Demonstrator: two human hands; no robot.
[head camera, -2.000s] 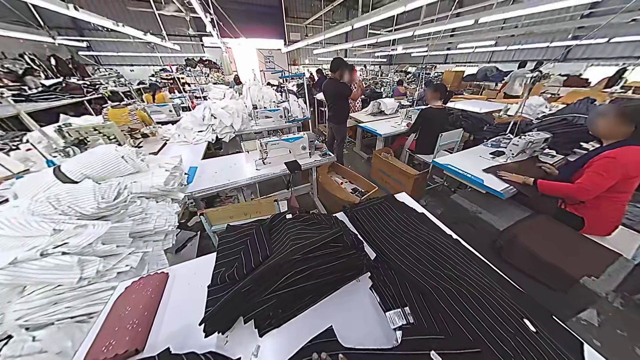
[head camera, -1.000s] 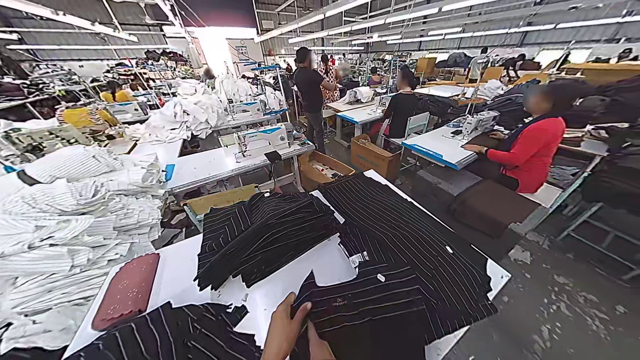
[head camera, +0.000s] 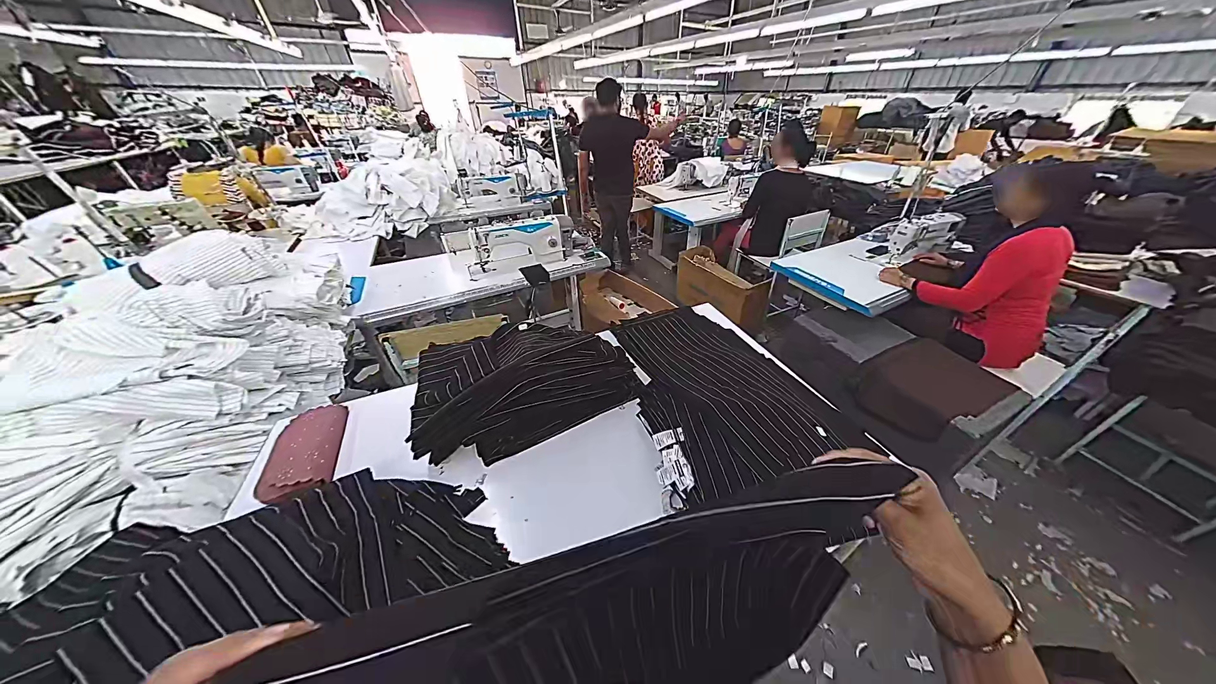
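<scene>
A black pinstriped fabric piece (head camera: 655, 570) is stretched across the lower view between my hands. My right hand (head camera: 902, 518), with a bangle at the wrist, grips its upper right corner. At the bottom left, my left hand (head camera: 228, 654) is on its other end, with the fingers largely hidden by cloth. Beyond the held piece, a pile of black striped pieces (head camera: 522, 389) lies on the white table (head camera: 579, 475). To its right are more striped pieces (head camera: 731, 399) with white labels (head camera: 672, 465). Another striped stack (head camera: 313, 551) lies at the left, near a folded dusty-pink cloth (head camera: 304, 451).
White striped garments (head camera: 180, 351) are heaped at the left. A sewing machine (head camera: 518, 243) stands on a table ahead, beside cardboard boxes (head camera: 717, 285). A person in red (head camera: 1016, 285) sits at a machine on the right; others stand and sit farther back. Scraps litter the floor (head camera: 1073, 589).
My hands were close together over the striped fabric at the table's near edge one second ago. They are now wide apart, with a piece raised and stretched between them.
</scene>
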